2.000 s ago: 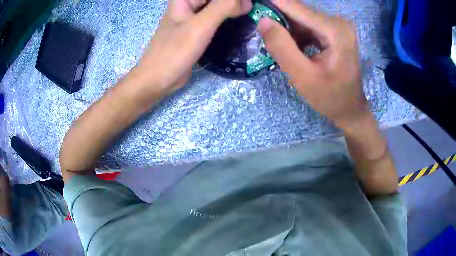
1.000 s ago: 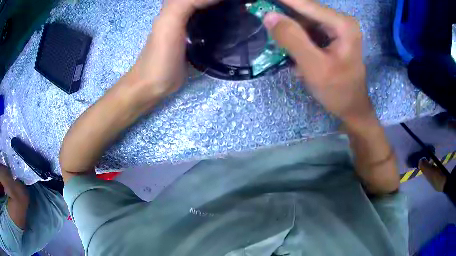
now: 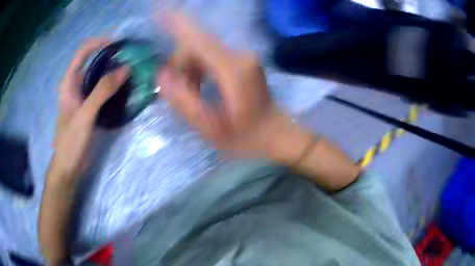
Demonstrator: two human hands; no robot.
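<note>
The frame is strongly blurred. The round black housing [image 3: 115, 106] is at the upper left over the bubble wrap, with the green circuit board [image 3: 140, 65] along its right side. My left hand [image 3: 86, 96] grips the housing from the left, thumb over its face. My right hand [image 3: 224, 88] is just right of the housing, blurred, with its fingers apart. A gap shows between its thumb and fingers, and no object is visible in it.
A thick black object, perhaps the electric screwdriver [image 3: 344, 60], lies across the upper right below the blue bin [image 3: 299, 15]. The black tray [image 3: 15, 163] is at the left edge. Yellow-black floor tape [image 3: 385, 140] and a red stool [image 3: 435, 247] show at the right.
The whole view has swung to the right. My right hand has come off the housing, and my left hand still holds it.
</note>
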